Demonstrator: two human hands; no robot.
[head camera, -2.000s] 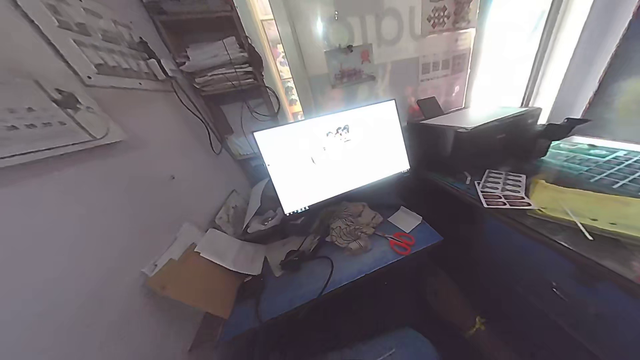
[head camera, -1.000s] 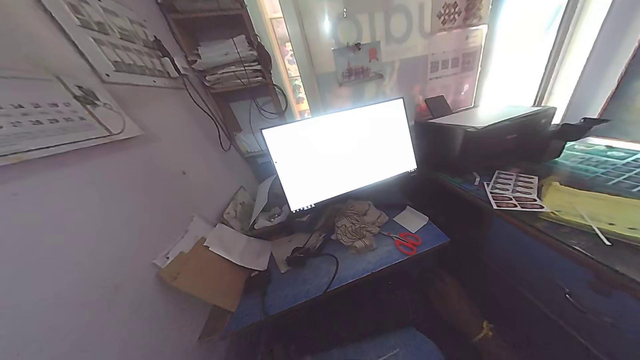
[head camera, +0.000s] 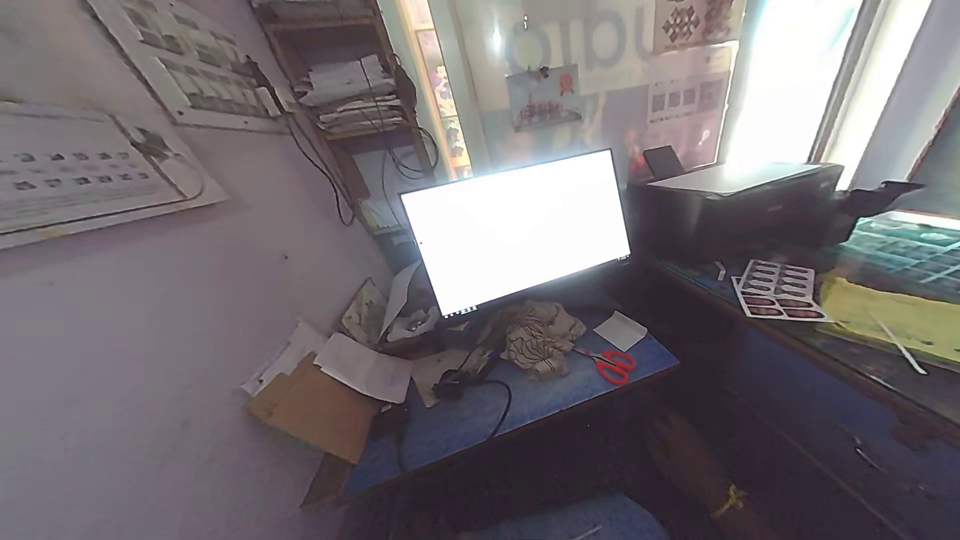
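Low at the right, my right hand (head camera: 675, 442) shows dimly in deep shadow below the desk level, with a yellow thread (head camera: 729, 501) tied around the wrist. Its fingers cannot be made out, nor whether it holds anything. My left hand is out of view. Nearest above the right hand, red-handled scissors (head camera: 615, 367) lie on the blue desk (head camera: 480, 416). A small white paper (head camera: 621, 331) is beside them, and a crumpled patterned cloth (head camera: 541, 339) is to their left. Behind these stands a lit monitor (head camera: 521, 232), its screen almost wholly white.
A brown envelope (head camera: 319, 409) and papers (head camera: 365, 369) overhang the desk's left end. A black cable (head camera: 508, 405) curls over its front edge. On the right counter are a printer (head camera: 765, 206), photo sheets (head camera: 780, 289) and a yellow cloth (head camera: 892, 311). A blue seat (head camera: 577, 521) is below.
The small dark figures seen on the monitor two seconds ago are gone, and the screen is nearly blank white. The things on the desk have not plainly moved.
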